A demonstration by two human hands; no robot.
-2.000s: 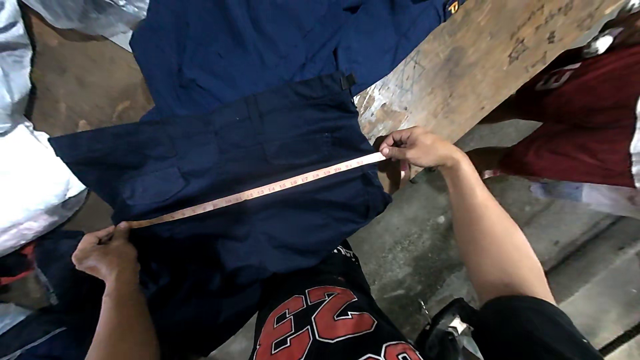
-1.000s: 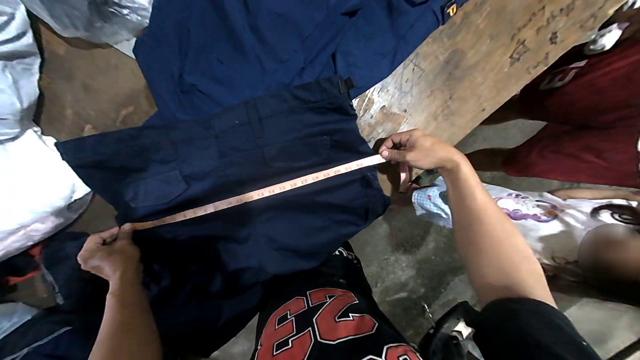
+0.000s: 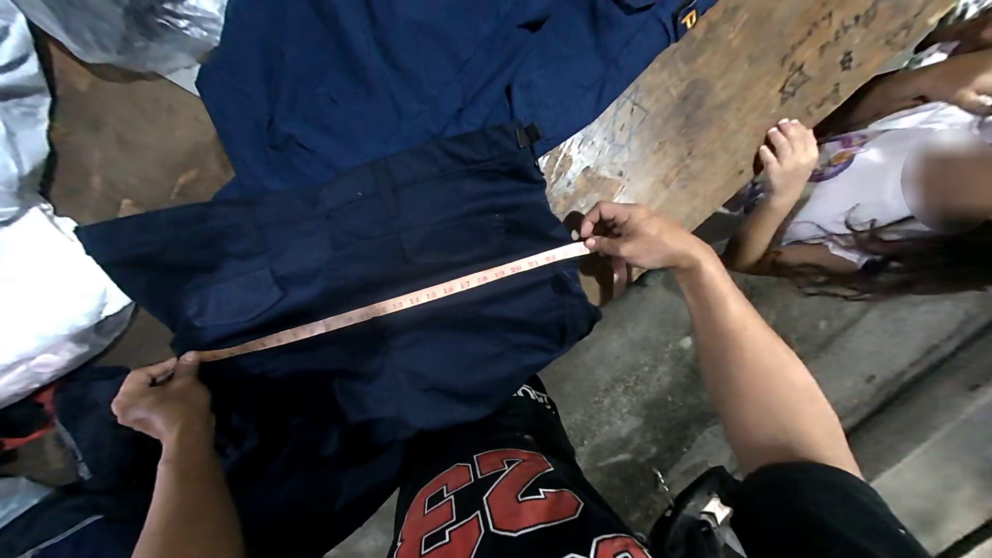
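Note:
A pale tape measure (image 3: 418,297) is stretched taut across dark navy cargo trousers (image 3: 310,232), which lie on a wooden table. My left hand (image 3: 167,395) pinches one end of the tape at the lower left edge of the garment, beside a flapped pocket. Between thumb and fingers, my right hand (image 3: 635,236) holds the tape near the garment's right edge; a loop of it hangs below that hand. Above the trousers lies a brighter blue garment (image 3: 372,77), partly beneath them.
The wooden table (image 3: 697,108) bears scribbles and worn patches. Plastic-wrapped bundles (image 3: 54,294) lie at the left, with dark clothing below them. At the right, another person's hand (image 3: 789,155) rests at the table's edge, above a concrete floor (image 3: 643,403).
A person in a white top has come up to the table at the right, and the person in dark red is no longer seen there. Both my hands keep holding the tape in much the same place.

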